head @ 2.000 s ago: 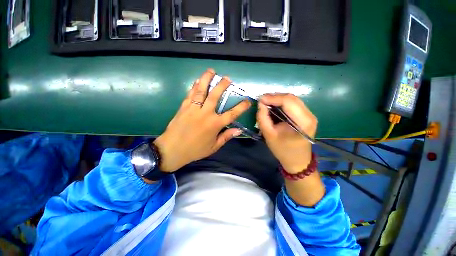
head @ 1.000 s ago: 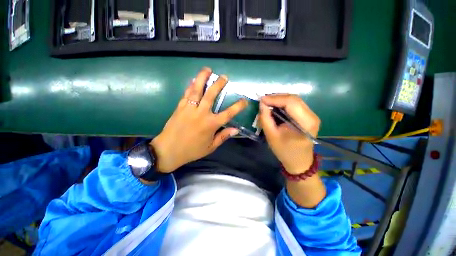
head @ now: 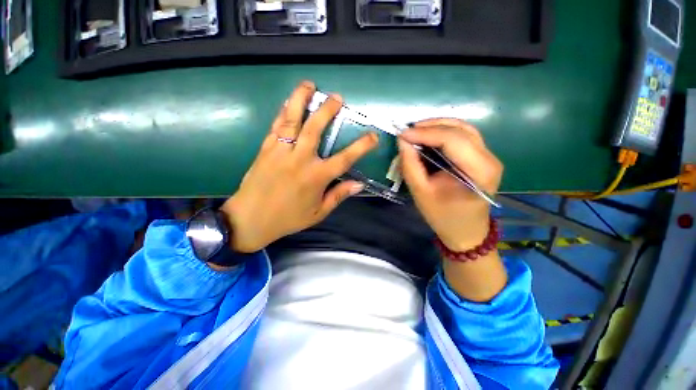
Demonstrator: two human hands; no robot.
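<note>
A phone middle frame lies on the green mat near its front edge, slanting down to the right. My left hand lies spread over its left end, thumb at the lower edge and fingers across the crossbar and upper edge. My right hand holds thin silver tweezers in a pen-like grip at the frame's upper right corner. The tweezer tips are too small and partly hidden by the fingers to tell what they touch. A small pale strip shows inside the frame's right end, beside my right fingers.
A black tray with several frames stands across the back. Another frame lies left of it. A grey handheld meter with a yellow-orange cable is at the right, near a grey machine housing. Blue cloth shows at lower left.
The tray and meter sit higher in the picture, as the view has shifted. My right hand and tweezers have moved slightly right and up. My left hand still holds the frame in the same way.
</note>
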